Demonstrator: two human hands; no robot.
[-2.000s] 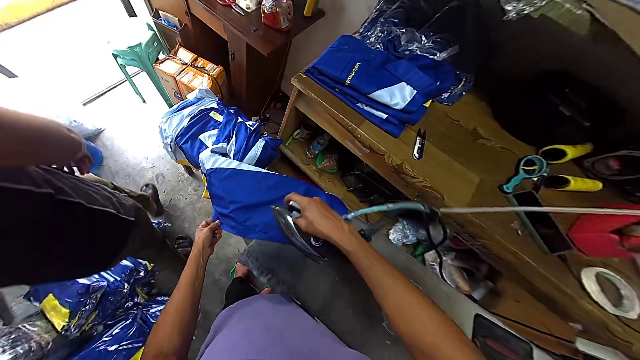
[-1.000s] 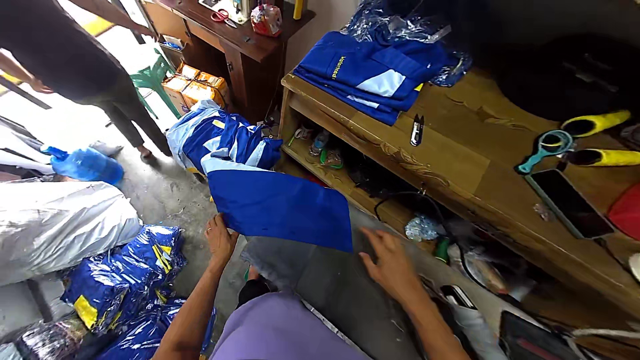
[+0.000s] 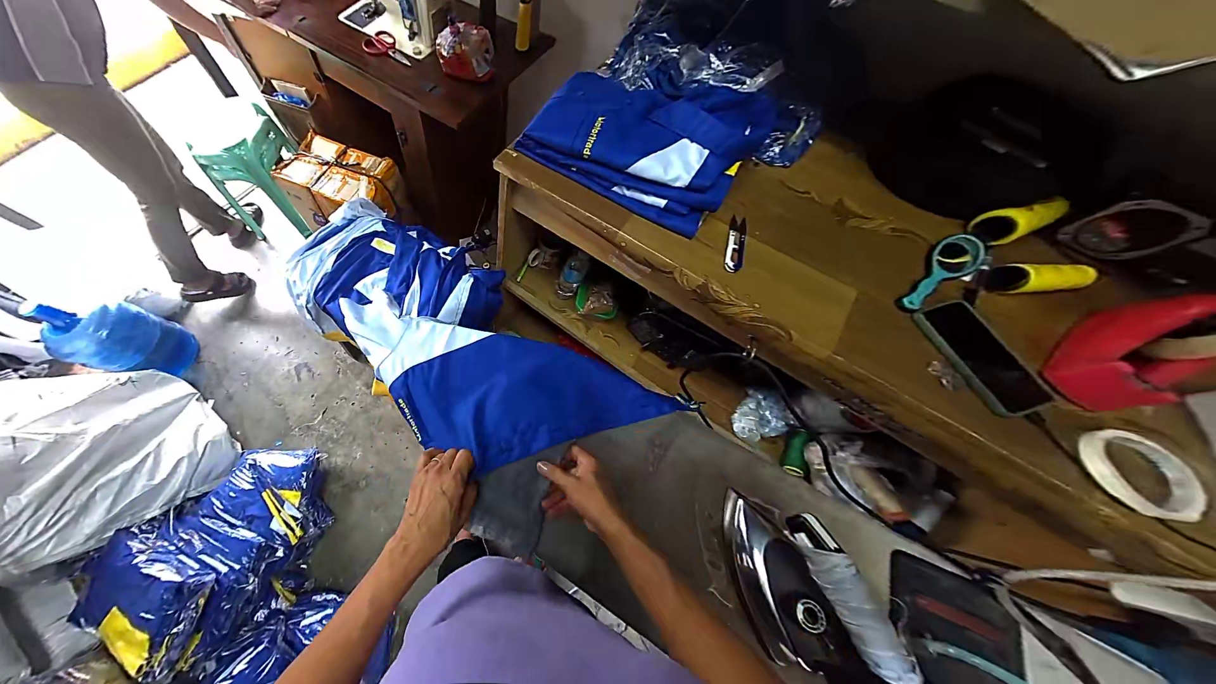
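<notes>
A blue and light-blue fabric garment (image 3: pixel 513 380) lies over the grey ironing surface (image 3: pixel 646 475), its far part bunched with more blue cloth (image 3: pixel 408 275). My left hand (image 3: pixel 442 489) holds the garment's near left edge, fingers closed on it. Close to the near right edge is my right hand (image 3: pixel 575 484), thumb and fingers apart; whether it touches the cloth is hard to tell. A steam iron (image 3: pixel 774 589) rests at the right end of the surface, apart from both hands, beside a white wrapped handle-like part (image 3: pixel 855 608).
The wooden cabinet (image 3: pixel 807 294) holds folded blue garments (image 3: pixel 655 142), thread snips (image 3: pixel 735 244), a phone (image 3: pixel 983 356) and a tape roll (image 3: pixel 1140 475). Plastic-wrapped garments (image 3: pixel 209 560) lie at lower left. Another person (image 3: pixel 142 142) stands at upper left, near a green stool (image 3: pixel 242 161).
The iron, in my right hand two seconds ago, now rests at the right. My right hand has moved in near the garment's near edge. The other person has moved away toward the upper left.
</notes>
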